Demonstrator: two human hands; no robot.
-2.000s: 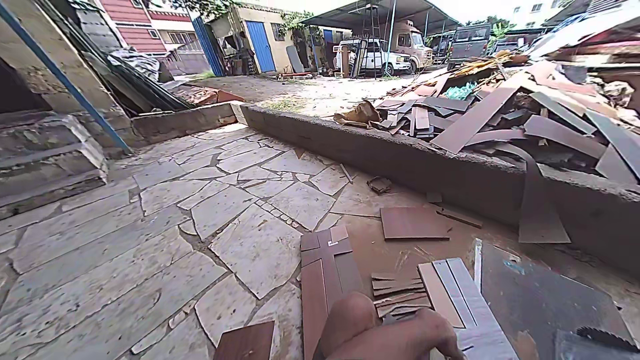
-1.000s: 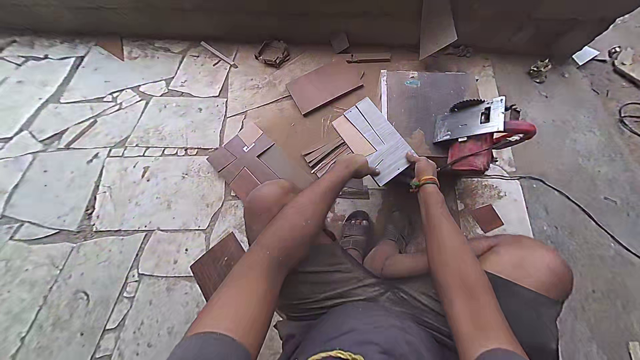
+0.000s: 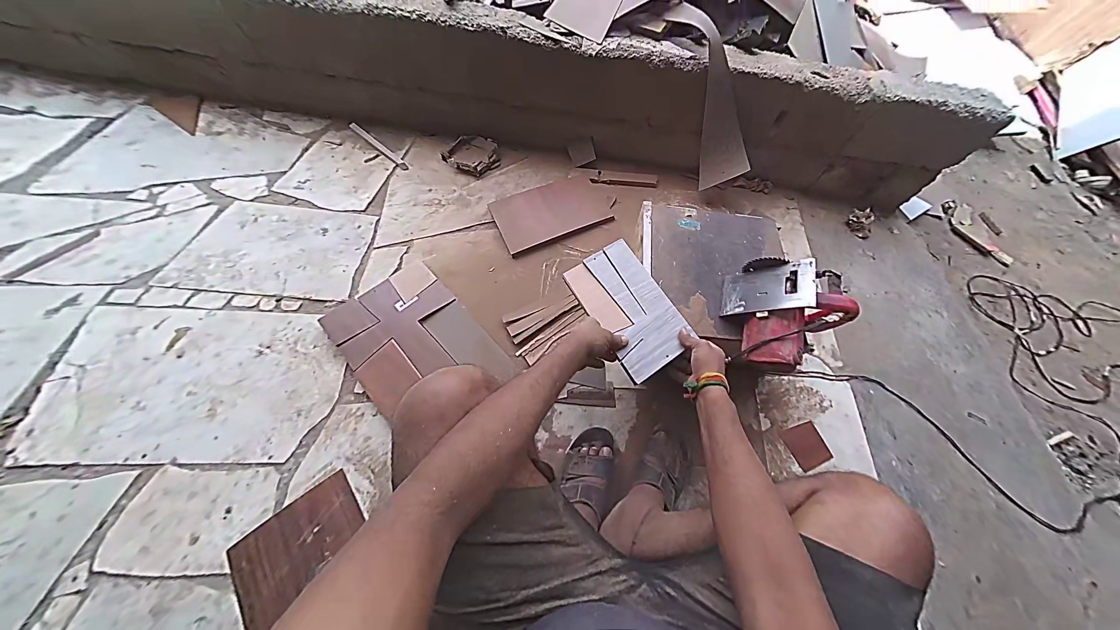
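Note:
A grey sheet panel with slots point(image 3: 643, 306) is held between my two hands, tilted above the ground. My left hand point(image 3: 599, 343) grips its lower left edge; my right hand point(image 3: 703, 354), with coloured bands at the wrist, grips its lower right corner. A pinkish piece point(image 3: 595, 296) lies against the panel's left side. Under and left of it are several thin brown strips point(image 3: 538, 324). A brown panel assembly of joined pieces point(image 3: 420, 328) lies by my left knee. To the right, a red circular saw point(image 3: 774, 332) rests upside down, blade up, at the dark board.
Behind lie a brown rectangular panel point(image 3: 551, 213) and a dark board point(image 3: 713, 241). A low concrete wall point(image 3: 525, 96) runs across the back, scraps piled beyond. A black cable point(image 3: 945, 433) trails right. Another brown board point(image 3: 297, 547) lies lower left.
The view has swung down from the yard to the ground and then tilted slightly up. Both hands stay on the grey panel between one second ago and now.

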